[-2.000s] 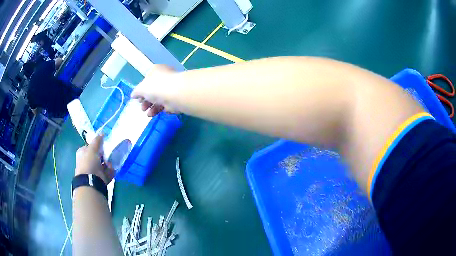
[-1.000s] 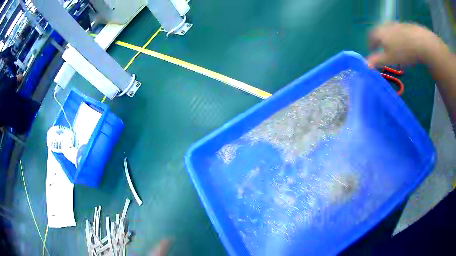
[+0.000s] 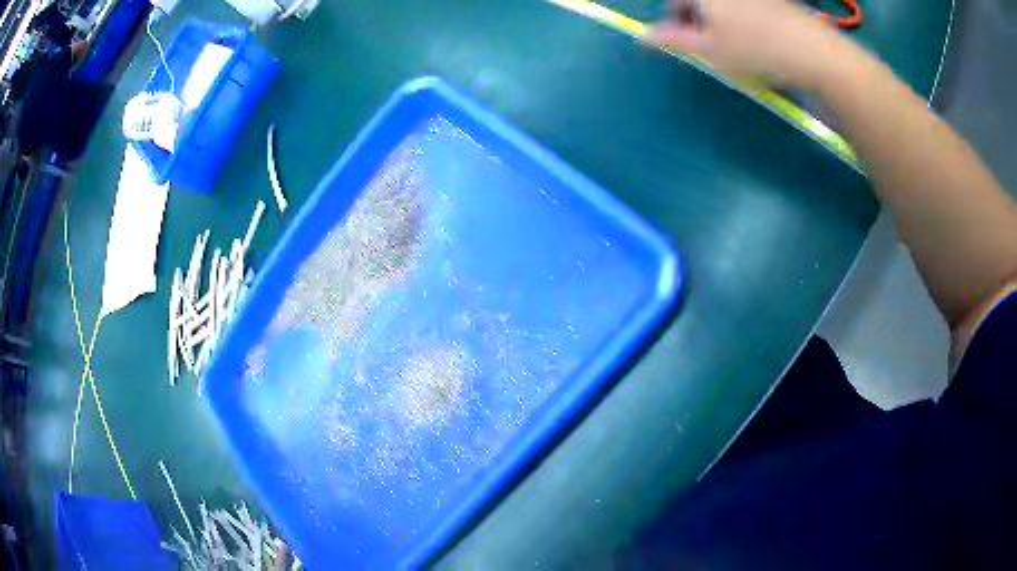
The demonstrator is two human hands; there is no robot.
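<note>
The blue catch tray (image 3: 664,268) lies before me, with fine silvery-grey clippings (image 3: 429,385) in a layer and heaps. My right hand (image 3: 719,39) is blurred at the top right, beyond the tray; whether it holds anything is unclear. An orange scissor handle (image 3: 850,16) shows at the top edge, right of that hand; the rest is hidden or out of view. A small skin-coloured patch (image 3: 282,554) at the bottom edge may be a left fingertip beside the larger strip pile (image 3: 229,541). The smaller strip pile (image 3: 206,301) lies left of the tray.
A small blue bin (image 3: 229,106) at the upper left holds white material and a white fan (image 3: 151,117). A white sheet (image 3: 134,240) lies beside it. One loose strip (image 3: 275,167) lies near the bin. A darker blue bin (image 3: 112,533) is at the lower left.
The view has turned, so the tray sits further left. My hands have left the small bin and fan. My right hand has moved from beside the scissors to the yellow tape line. The larger pile has come into view.
</note>
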